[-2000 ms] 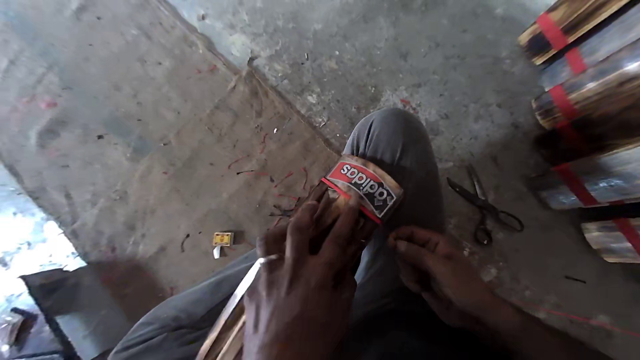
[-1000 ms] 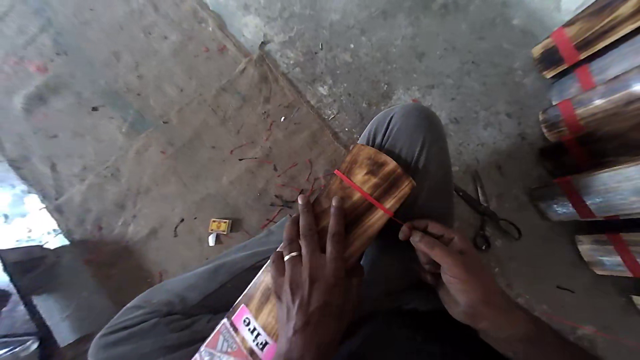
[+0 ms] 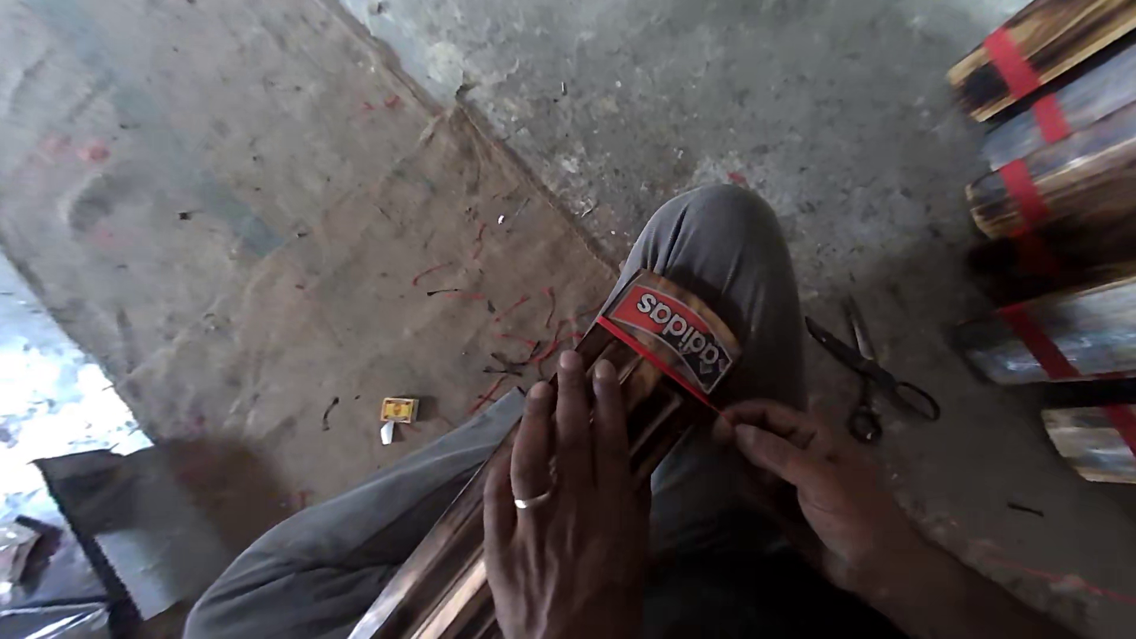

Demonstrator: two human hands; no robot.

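Observation:
A dark-streaked wooden cricket bat (image 3: 635, 373) slants across my lap, its ridged side up and its toe on my raised knee. Near the toe is a red and black adidas sticker (image 3: 679, 333). Just below it a narrow red band (image 3: 652, 359) crosses the wood. My left hand (image 3: 568, 497), with a ring on one finger, rests palm down on the blade, fingers stretched toward the toe; its thumb is hidden. At the bat's right edge, my right hand (image 3: 790, 453) pinches the end of the red band between thumb and forefinger.
Scissors (image 3: 865, 364) lie on the concrete floor right of my knee. Several bats with red bands (image 3: 1029, 195) line the right side. Red and black scraps (image 3: 532, 342) and a small yellow matchbox (image 3: 399, 409) are on the floor cloth at the left.
The bat has turned over: a second ago its smooth side with a pink sticker faced up, now the ridged side with the adidas sticker does. My right hand remains at the band's end.

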